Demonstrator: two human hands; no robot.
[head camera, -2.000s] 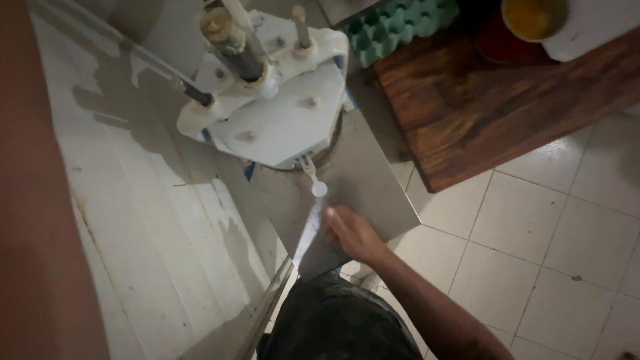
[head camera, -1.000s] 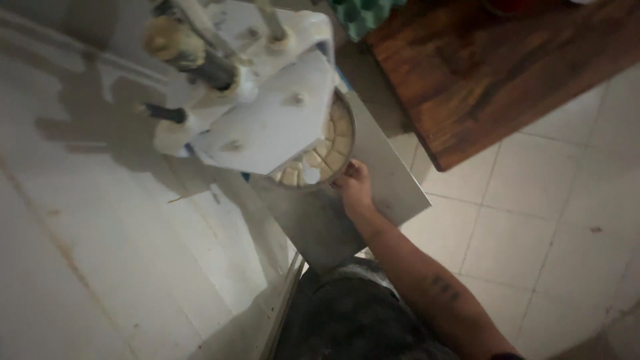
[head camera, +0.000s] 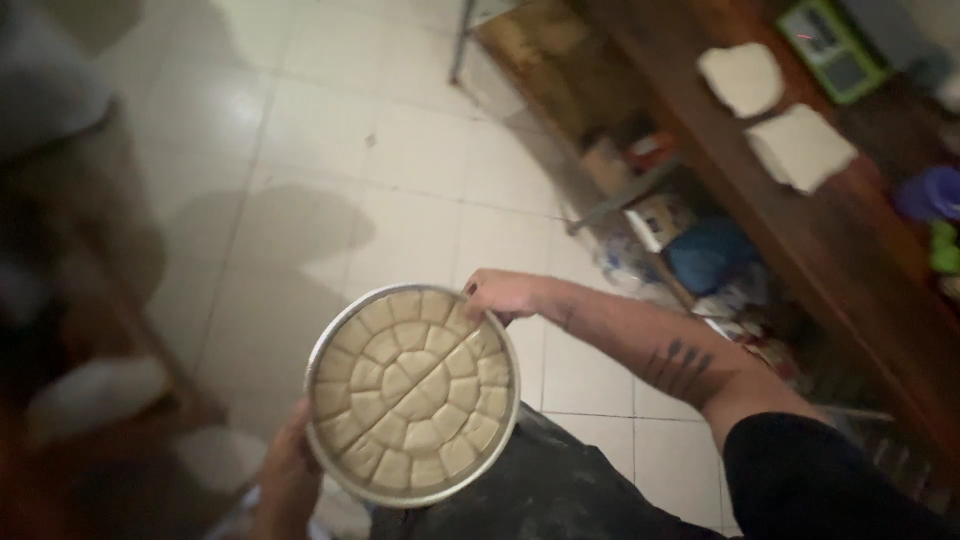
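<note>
A round metal pan (head camera: 512, 409) is held in front of my body above the tiled floor. Pale dough (head camera: 427, 386) fills it, cut into many pieces in rings, with one straight cut across the middle. My right hand (head camera: 499, 295) grips the rim at the upper right, fingertips over the inside edge. At the lower left side, my left hand (head camera: 289, 465) holds the outside of the pan; its fingers are partly hidden behind the wall.
Along the right runs a long wooden table (head camera: 720, 161) bearing two flat dough pieces (head camera: 802, 148), a green-framed device (head camera: 832, 49) and a purple container (head camera: 930, 193). Bags and boxes crowd a shelf beneath it. Blurred white shapes and dark furniture stand at the left.
The pan of cut dough, earlier on the base of the white-headed machine, is now off it and in both my hands. My left hand has come into view. The view has swung to the floor and long table.
</note>
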